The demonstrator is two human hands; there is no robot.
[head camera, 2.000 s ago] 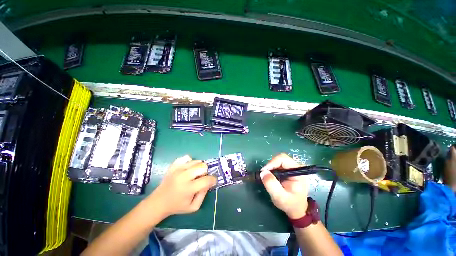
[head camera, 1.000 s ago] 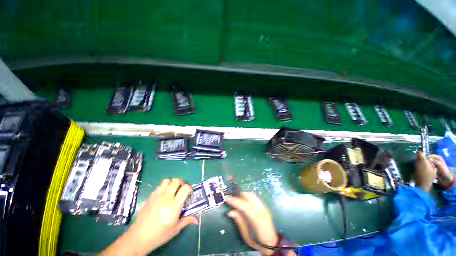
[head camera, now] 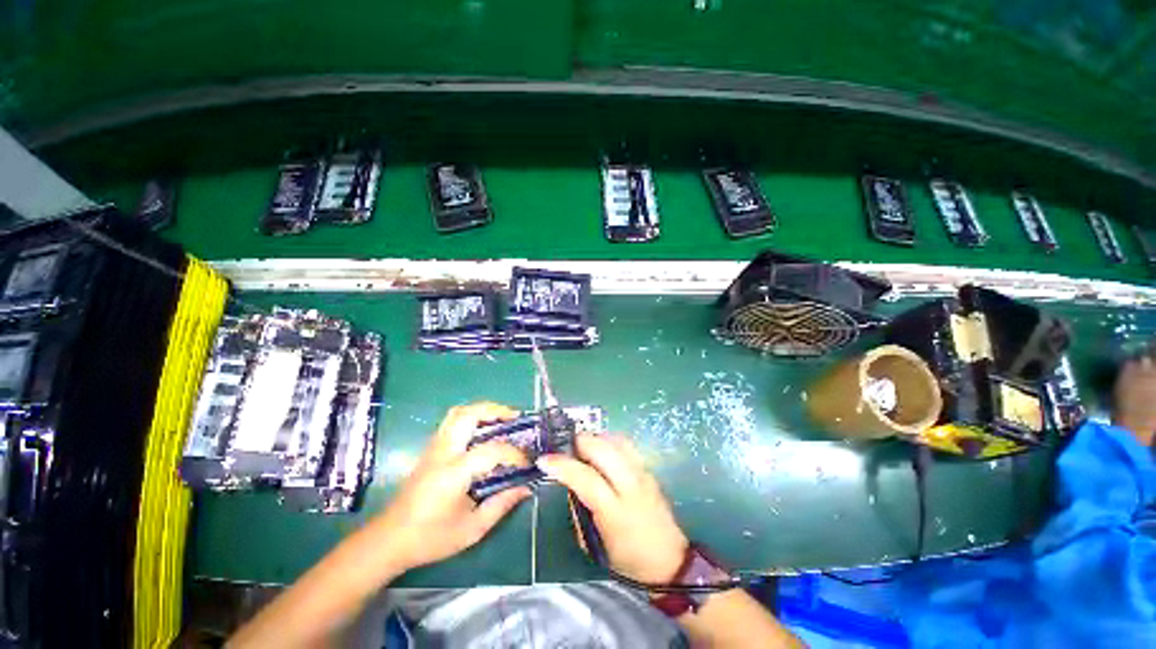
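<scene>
My left hand (head camera: 459,488) is closed on a small phone circuit board (head camera: 586,416) with a dark frame-like piece at its near side, low over the green bench. My right hand (head camera: 624,507) meets it from the right, its fingertips touching the dark part in the middle. The black soldering iron handle (head camera: 587,530) lies under my right palm, its cable passing my wrist; its tip is hidden. A thin pale strip (head camera: 544,378) points up from the work; I cannot tell what it is. Two small stacks of batteries (head camera: 550,297) lie by the white rail.
A stack of phone assemblies (head camera: 276,399) and tall black trays (head camera: 76,444) with yellow edges (head camera: 178,456) stand left. At right are a fume fan (head camera: 792,323), cardboard tube (head camera: 843,396) and soldering station (head camera: 1018,406). Phones lie on the conveyor (head camera: 811,209). A neighbour's blue sleeve and hand are far right.
My right hand has come in against the work, and the iron has turned from pointing left to lying under my palm. A dark piece now shows between my hands. The view has shifted.
</scene>
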